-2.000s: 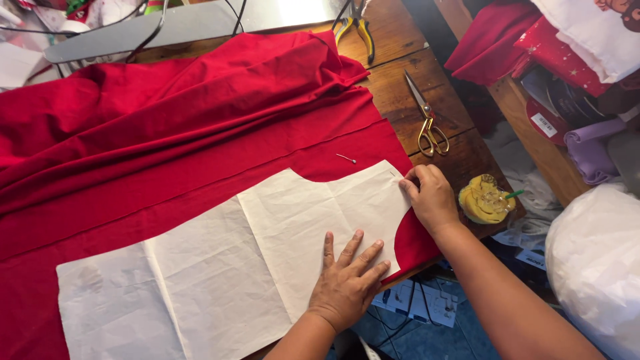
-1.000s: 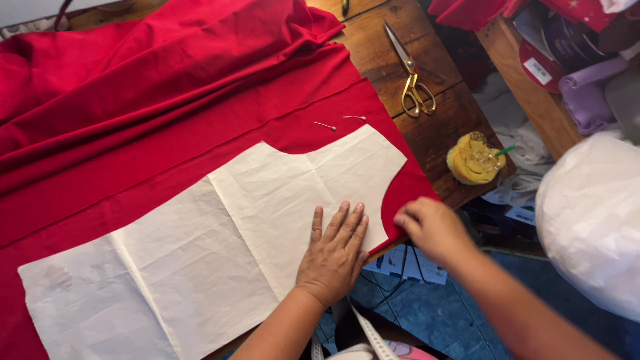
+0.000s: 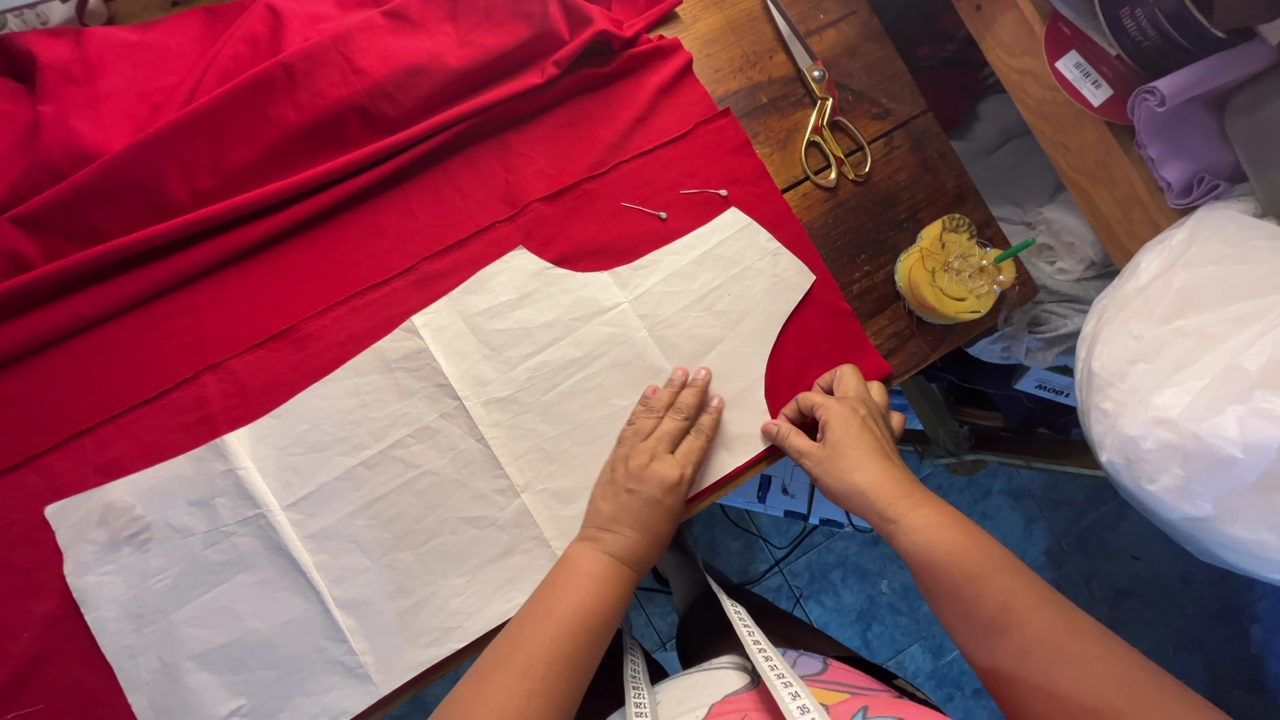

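A creased white paper sewing pattern (image 3: 400, 420) lies flat on red fabric (image 3: 250, 230) at the table's front edge. My left hand (image 3: 655, 460) rests flat on the pattern's right part, fingers slightly spread. At the pattern's lower right corner, my right hand (image 3: 845, 435) has thumb and index finger together over the curved edge; whether something thin is between them cannot be told. Above the pattern, two ball-head pins (image 3: 645, 211) lie on the fabric. Gold-handled scissors (image 3: 822, 110) rest on the wood at the upper right, and a yellow pincushion (image 3: 952, 270) sits to the right of the fabric.
The wooden table (image 3: 860, 215) ends near my right hand. A large white plastic bag (image 3: 1185, 380) bulges at the right. A wooden shelf edge (image 3: 1080, 130) with ribbon spools and lilac fabric (image 3: 1190, 130) is at the upper right. A measuring tape (image 3: 765, 650) hangs below.
My right hand has moved from the pattern's upper right edge to its lower right corner. Two pins lie on the fabric, where one showed two seconds ago. The view has shifted.
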